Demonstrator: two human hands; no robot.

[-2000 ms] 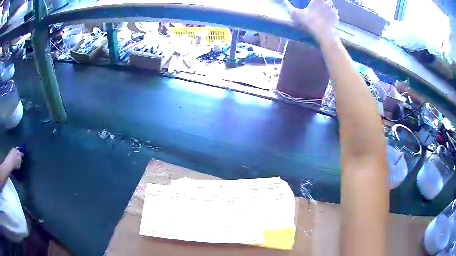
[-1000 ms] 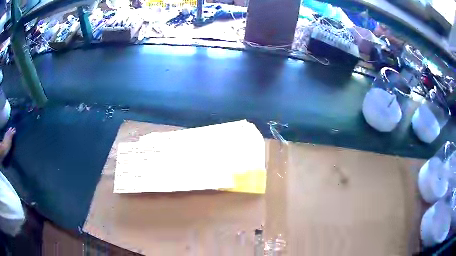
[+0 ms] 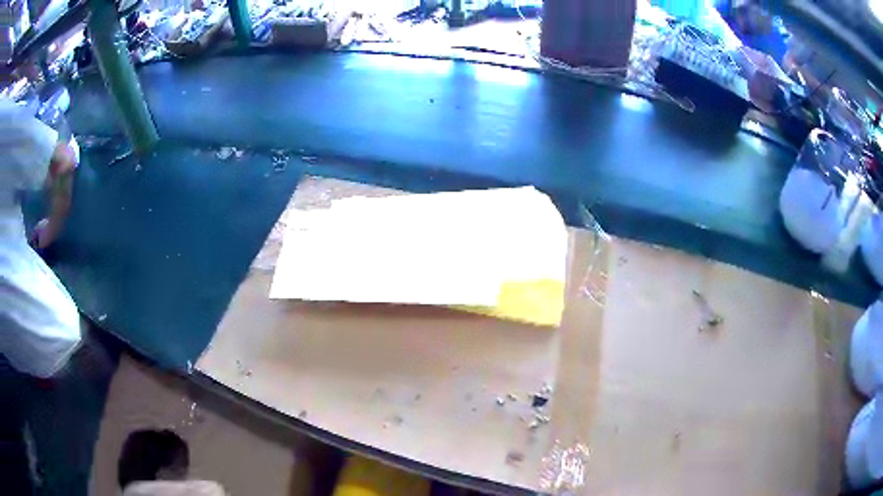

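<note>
Neither of my hands can be made out in the head view. A stack of cream label sheets (image 3: 416, 247) lies slightly fanned on the brown cardboard mat (image 3: 697, 387), left of a tape seam. A plain yellow corner (image 3: 531, 301) shows at its lower right. The print on the sheets is washed out by glare. Small dark and pale scraps (image 3: 538, 399) lie on the mat near its front edge.
The dark green belt (image 3: 387, 111) runs behind the mat. Clear-and-white containers (image 3: 811, 205) cluster at the right edge. Another person (image 3: 34, 281) stands at the left, beside a green post (image 3: 124, 87). A carton with a dark hole (image 3: 232, 436) is below the bench.
The raised arm seen two seconds ago is out of view. The view has tilted down, showing the carton below. The other person at left shows more, with an arm over the belt. The sheets lie unmoved on the mat.
</note>
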